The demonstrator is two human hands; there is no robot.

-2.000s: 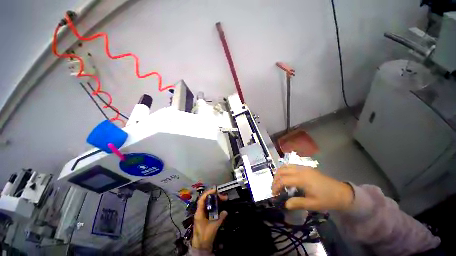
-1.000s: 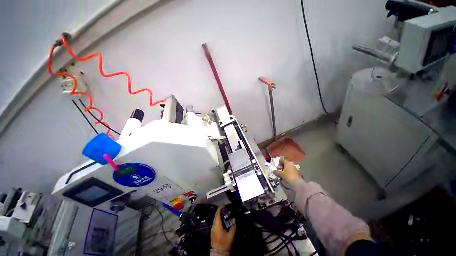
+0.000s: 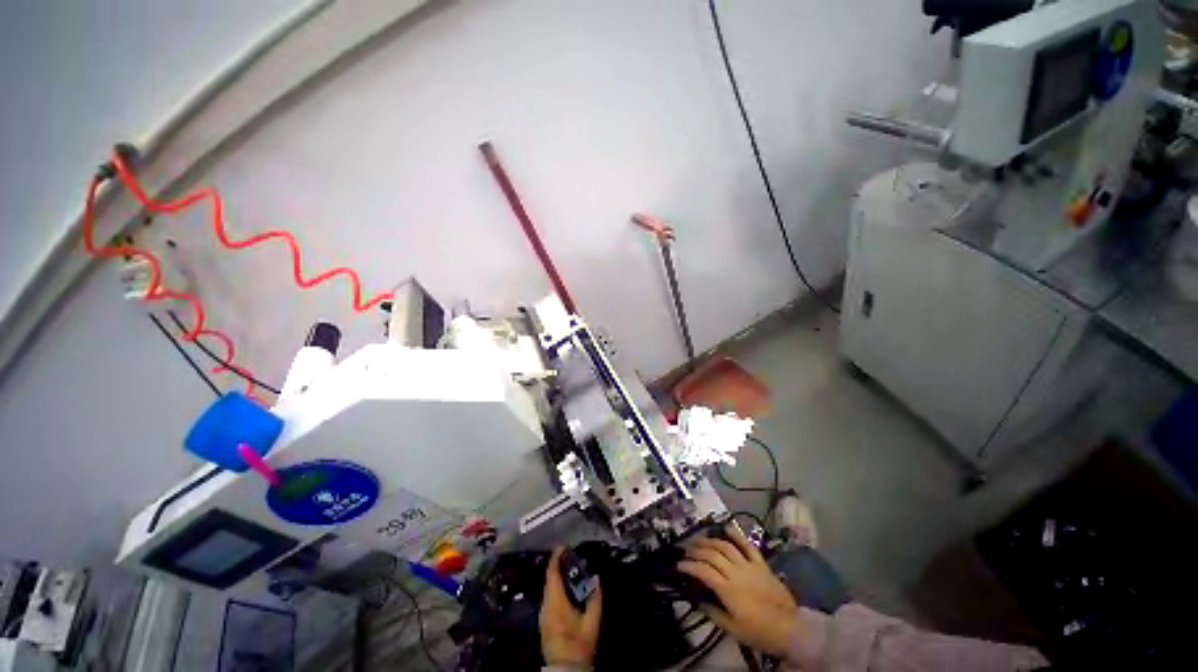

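My left hand [image 3: 572, 626], low in the middle of the head view, holds a palm-sized black block [image 3: 576, 574] with pale marks on its face. My right hand [image 3: 745, 593] lies over the black cords [image 3: 653, 604] at the machine front. Its fingertips are hidden against the dark cords, so I cannot tell if they grip one. The silver labelling fixture [image 3: 618, 446] stands just beyond both hands. A crumpled white strip [image 3: 713, 436] hangs at the fixture's right end.
The white machine housing [image 3: 421, 427] with a dark screen [image 3: 217, 545] is at left. Red and yellow buttons [image 3: 453, 555] sit low on it. A red dustpan [image 3: 723, 386] is on the floor behind. Another machine stands right, above a dark container [image 3: 1117, 558] of black products.
My right hand has moved from the crumpled white strip down onto the cords. The bright white rectangle on the fixture no longer shows. The view has turned right; my left hand still holds the block.
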